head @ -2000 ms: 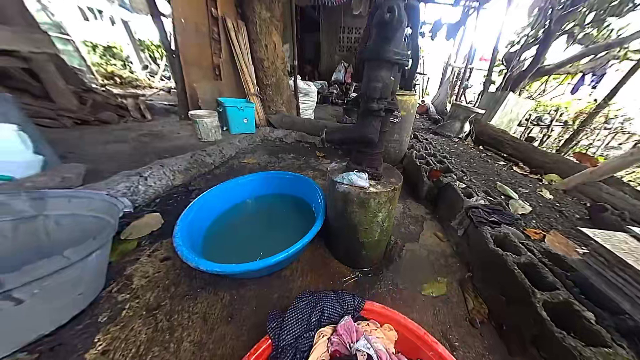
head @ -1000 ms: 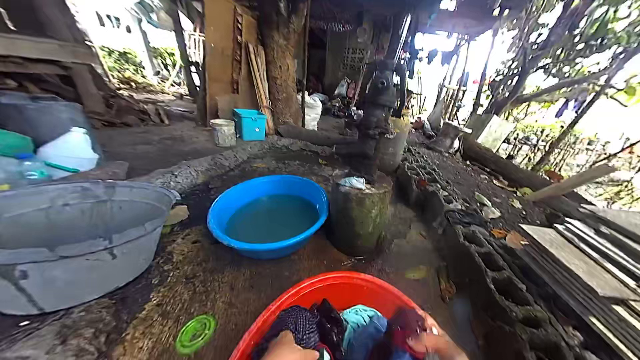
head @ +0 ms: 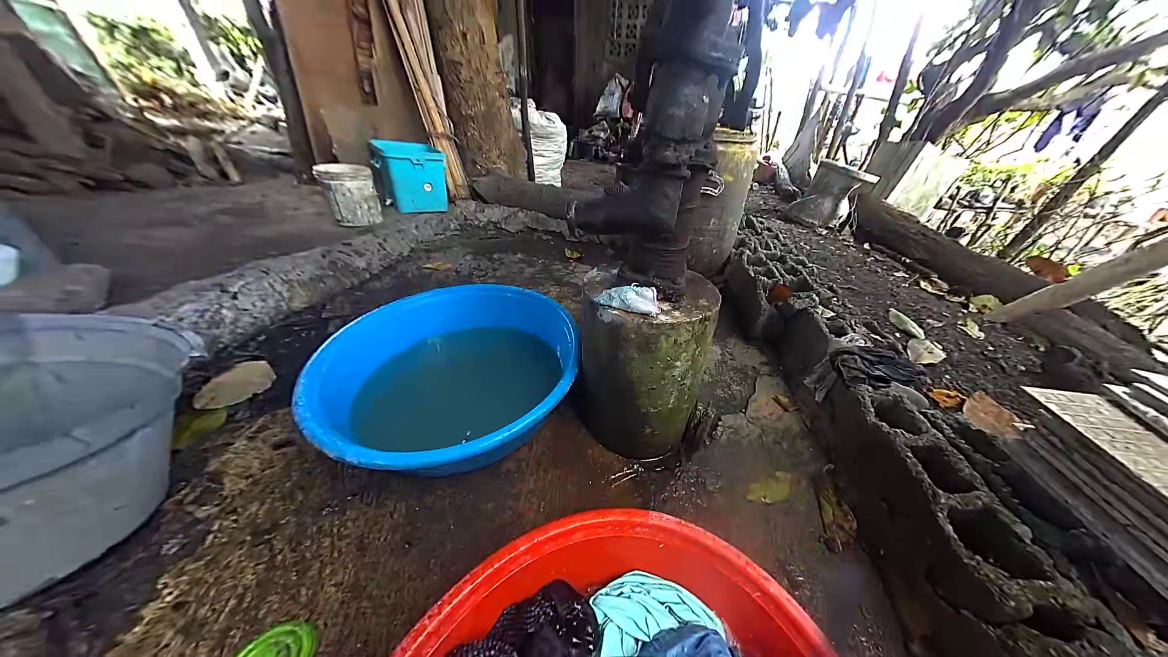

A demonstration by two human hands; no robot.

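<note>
Neither of my hands shows in the head view now. At the bottom edge, a red plastic basin (head: 630,529) holds wet-looking clothes: a dark patterned cloth (head: 547,620), a light turquoise cloth (head: 648,610) and a blue cloth (head: 686,642). Beyond it to the left stands a blue basin (head: 319,411) with cloudy water inside. A mossy concrete block (head: 648,383) beside that basin carries a dark metal hand pump (head: 675,137) and a small pale packet (head: 630,298). The lower part of the red basin is cut off by the frame.
At the left is a large grey tub (head: 91,438). A green plastic item (head: 281,641) lies on the ground near the red basin. Hollow concrete blocks (head: 940,474) edge the wet ground on the right. A turquoise box (head: 411,178) and a whitish bucket (head: 349,194) stand farther back.
Both hands were among the clothes in the red basin one second ago and are now out of view. The view has shifted.
</note>
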